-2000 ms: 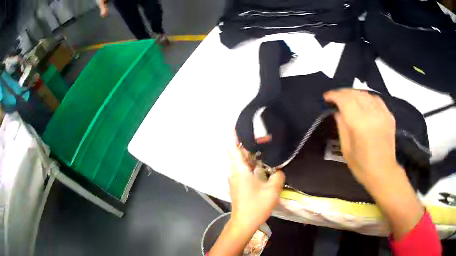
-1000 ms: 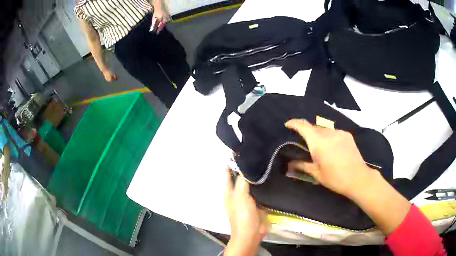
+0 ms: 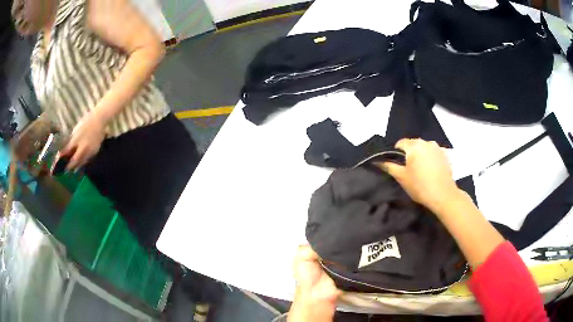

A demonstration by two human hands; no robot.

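Observation:
A black bag body (image 3: 377, 214) lies at the near edge of the white table, its dark inner side showing. A white label (image 3: 379, 253) with dark print is on it. A zipper (image 3: 383, 288) curves along its near edge. My left hand (image 3: 314, 283) grips the bag's near left corner, with some fingers hidden. My right hand (image 3: 422, 170) pinches the far rim of the bag between thumb and fingers. A black strap (image 3: 330, 146) lies folded beyond the bag.
Finished black bags with yellow stickers lie at the far left (image 3: 314, 69) and far right (image 3: 484, 75). A thin rod (image 3: 515, 151) and small dark snips (image 3: 553, 253) lie at right. A person (image 3: 113, 100) in a striped top stands at left by a green bin (image 3: 94, 233).
The bag's opening has been spread and its lining and label now show towards me. My right hand has shifted to the far rim. The person has come closer at left.

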